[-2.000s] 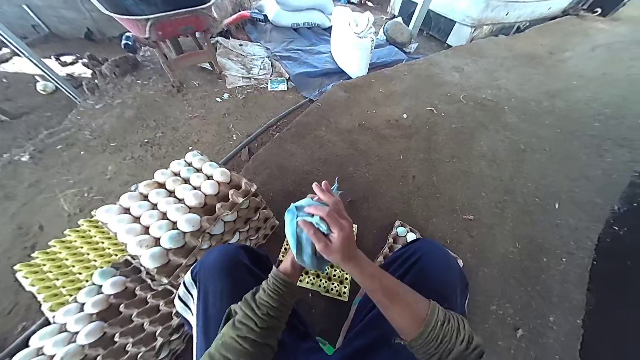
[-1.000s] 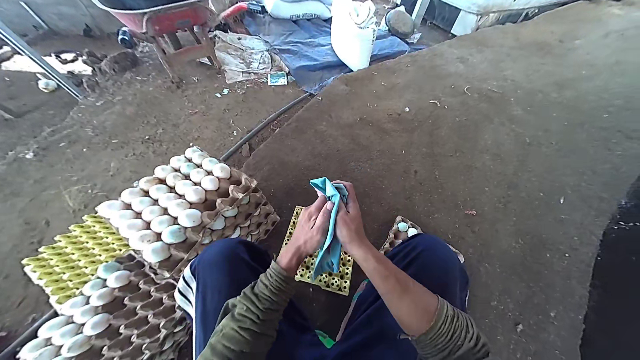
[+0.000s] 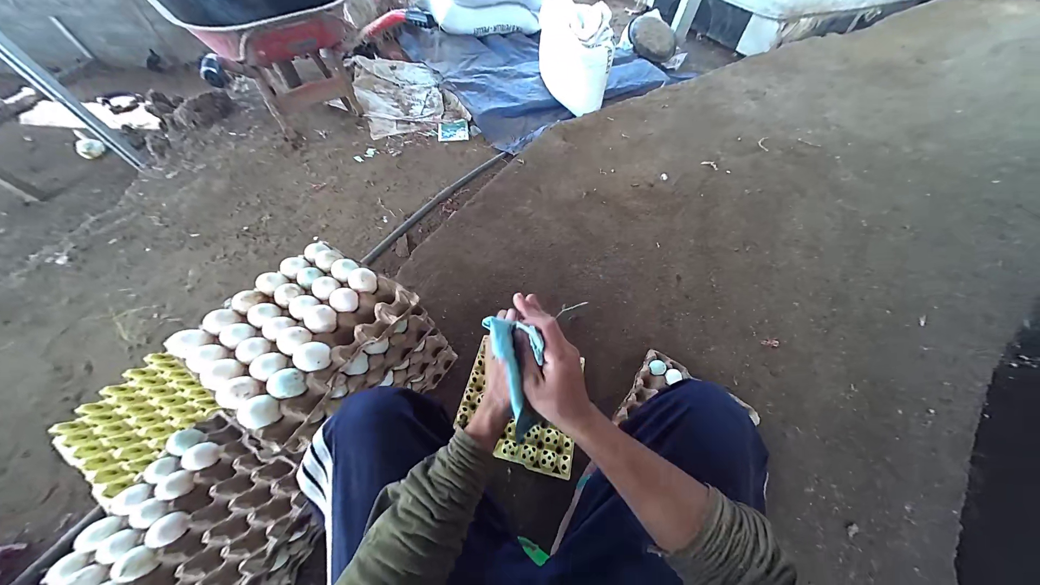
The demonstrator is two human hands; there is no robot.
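Note:
A light-blue cloth (image 3: 512, 366) is pressed between my left hand (image 3: 497, 378) and my right hand (image 3: 556, 374), palms facing, in front of my knees. Its upper edge folds over the fingers and a dark end hangs down. Whether anything lies inside the cloth cannot be seen. Beneath my hands is a yellow plastic egg tray (image 3: 532, 455), partly covered by them. To the left, white and pale-blue eggs (image 3: 276, 325) fill much of the top of a stack of brown pulp egg trays (image 3: 398, 349).
Another brown tray (image 3: 244, 487), partly filled with eggs, lies at lower left beside a yellow tray (image 3: 138, 414). A small tray with eggs (image 3: 650, 386) sits by my right knee. Farther off are a wheelbarrow (image 3: 276, 41), a white sack (image 3: 577, 65), a blue tarp (image 3: 496, 89) and a hose (image 3: 439, 199).
My hands have shifted around the cloth, from the right hand lying over the bunched cloth to both palms together with it between them. The eggs on the trays look unchanged.

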